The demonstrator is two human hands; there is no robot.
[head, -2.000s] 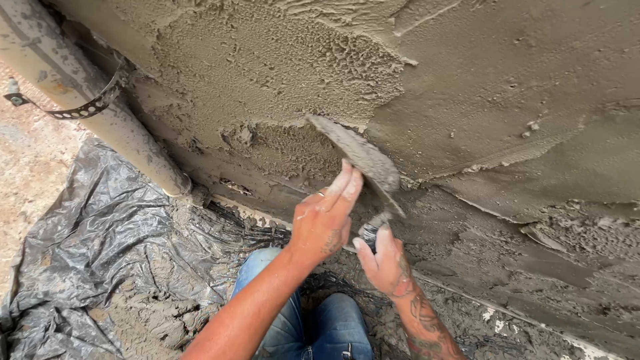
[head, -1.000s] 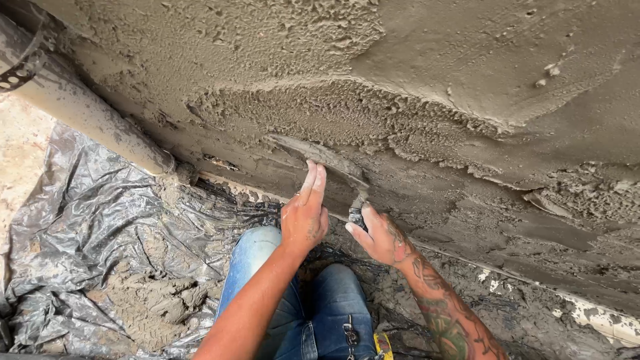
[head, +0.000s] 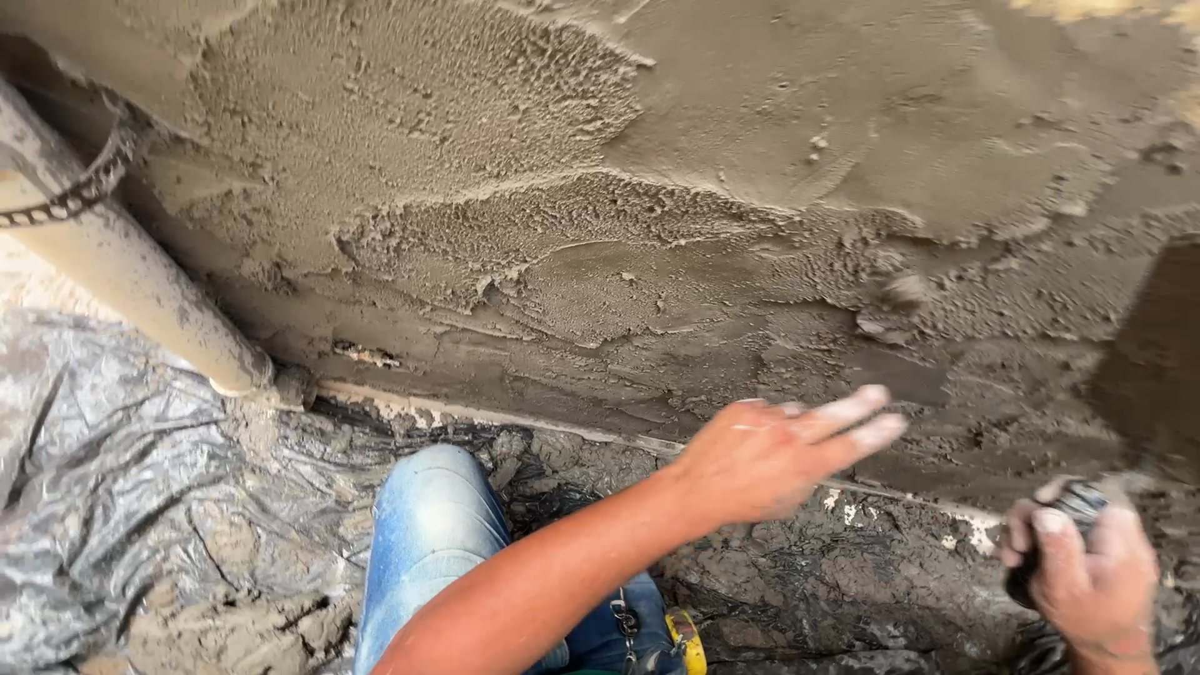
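Note:
My right hand (head: 1087, 553) grips the dark handle of a plastering trowel (head: 1158, 366) at the right edge. The trowel's blade, blurred and partly out of view, lies close to the wall; contact cannot be told. My left hand (head: 778, 450) holds nothing, with two whitened fingers stretched out toward the right, near the lower wall. Wet grey mortar (head: 581, 281) coats the wall, rough and pitted in the middle and upper left, smoother at the upper right. Ridges of mortar run across it.
A mortar-spattered pipe (head: 141, 281) with a perforated metal strap (head: 70, 202) stands at the left. Crumpled plastic sheeting (head: 84, 450) covers the ground, with dropped mortar (head: 234, 633) on it. A pale edge strip (head: 487, 412) runs along the wall's foot. My jeans-clad knee (head: 436, 497) is close to it.
Both hands have moved right along the wall. My left hand, earlier with its fingers at the trowel blade, is now apart from it. The trowel has gone to the right edge with my right hand.

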